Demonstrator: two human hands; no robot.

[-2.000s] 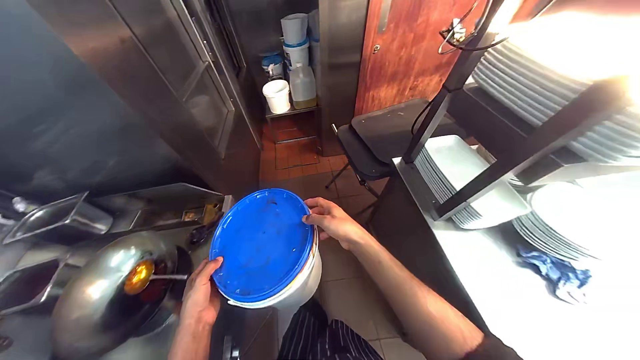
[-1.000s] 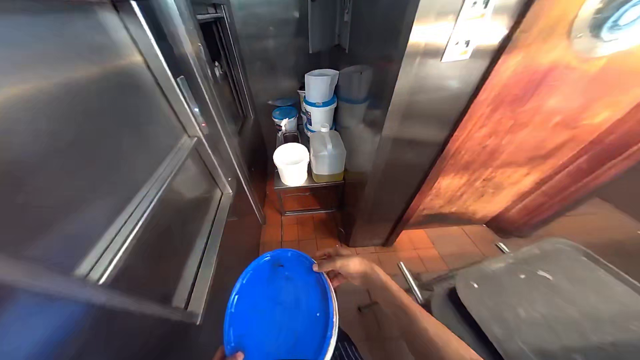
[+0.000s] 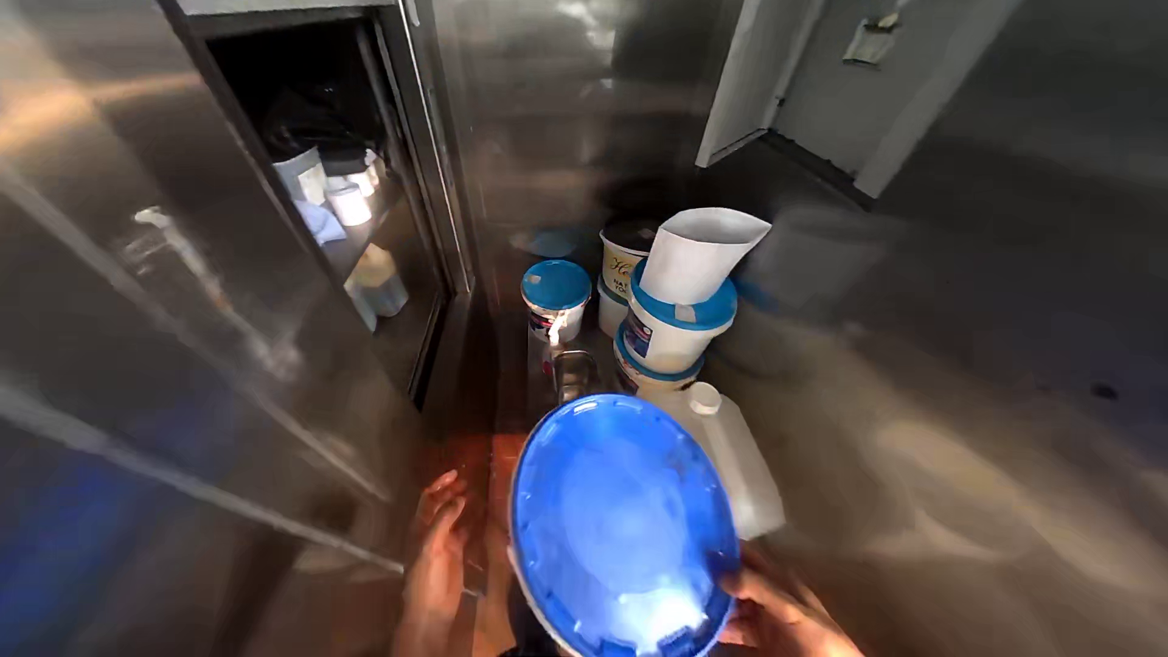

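A white plastic bucket with a blue lid (image 3: 620,520) is at the lower middle, its lid facing up toward me. My right hand (image 3: 776,607) grips its rim on the right side, thumb on the lid's edge. Left of the bucket, my left hand (image 3: 440,547) is off it, fingers apart and holding nothing. Just beyond the lid a translucent plastic jug (image 3: 744,465) with a white cap is partly covered by it. Behind that stand a lidded white bucket (image 3: 675,342) with a white container (image 3: 698,251) on top, and a smaller tub with a blue lid (image 3: 557,287).
To the left is a steel door with a handle (image 3: 196,265). Beside it an open compartment (image 3: 401,228) holds white containers (image 3: 349,203). A steel panel (image 3: 958,438) rises on the right, and reddish floor tiles (image 3: 506,456) show below. A metal container (image 3: 575,372) sits near the tub.
The view has moved in toward the stored buckets. My left hand, on the held bucket two seconds ago, is now off it. The white open bucket seen beside the jug is no longer visible.
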